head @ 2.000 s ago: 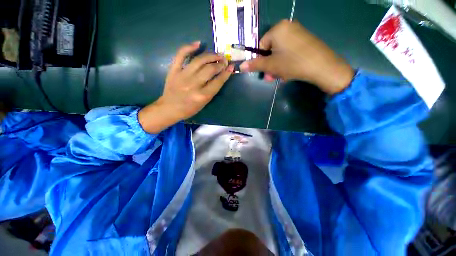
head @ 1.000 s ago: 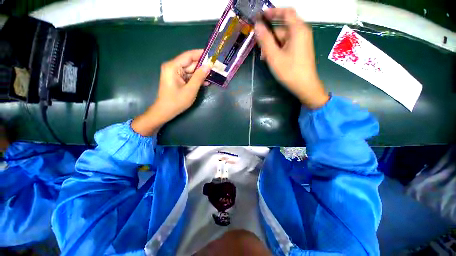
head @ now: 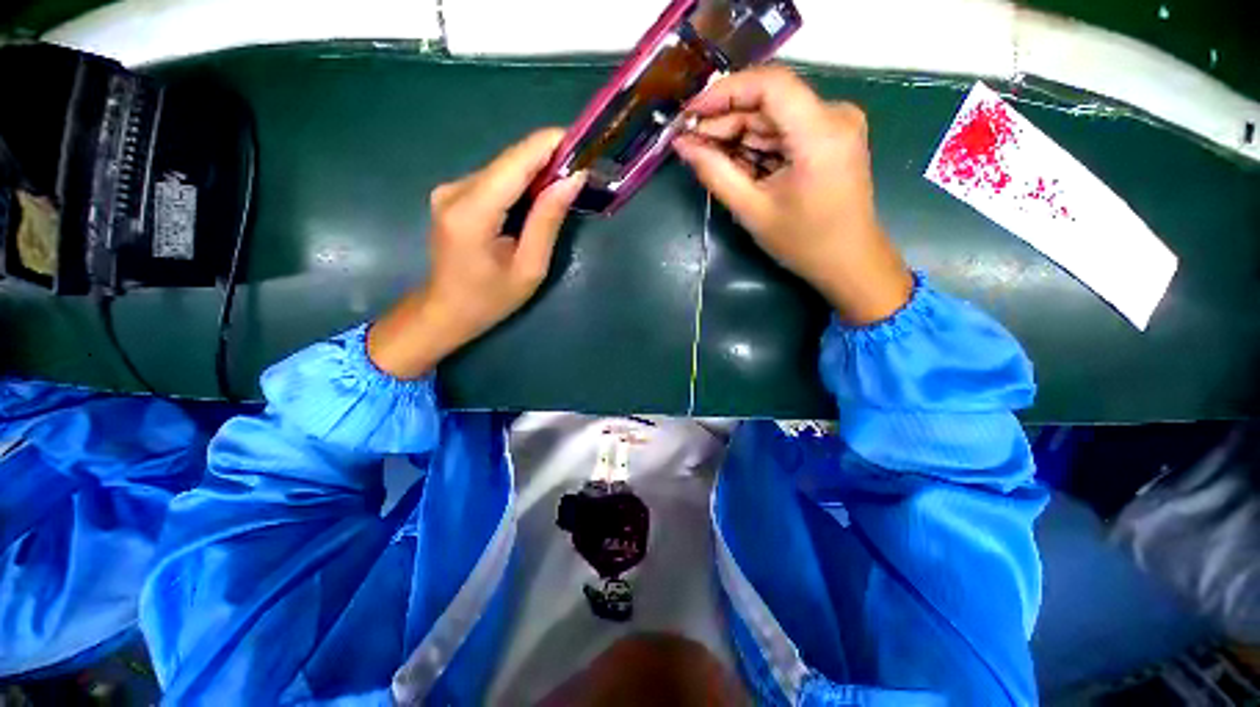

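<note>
An opened phone with a pink rim [head: 638,118] is held up, tilted, its far end toward the upper right and cut by the frame's top edge. My left hand [head: 500,228] grips its near end, thumb on the edge. My right hand [head: 795,173] is at the phone's right long edge, thumb and forefinger pinched close together there. A small light glint shows at those fingertips. A dark thin tool seems to lie inside the curled right fingers, mostly hidden.
A white sheet with tiny red specks [head: 1057,205] lies on the green mat [head: 580,325] at right. A black ribbed box [head: 131,180] with a cable stands at left. A white rail [head: 318,25] runs along the back. A blue sleeve of another person shows at lower left.
The phone has been lifted off the mat area and turned toward the upper right, and now tilts darker. My right hand has moved from its upper end down to its right edge.
</note>
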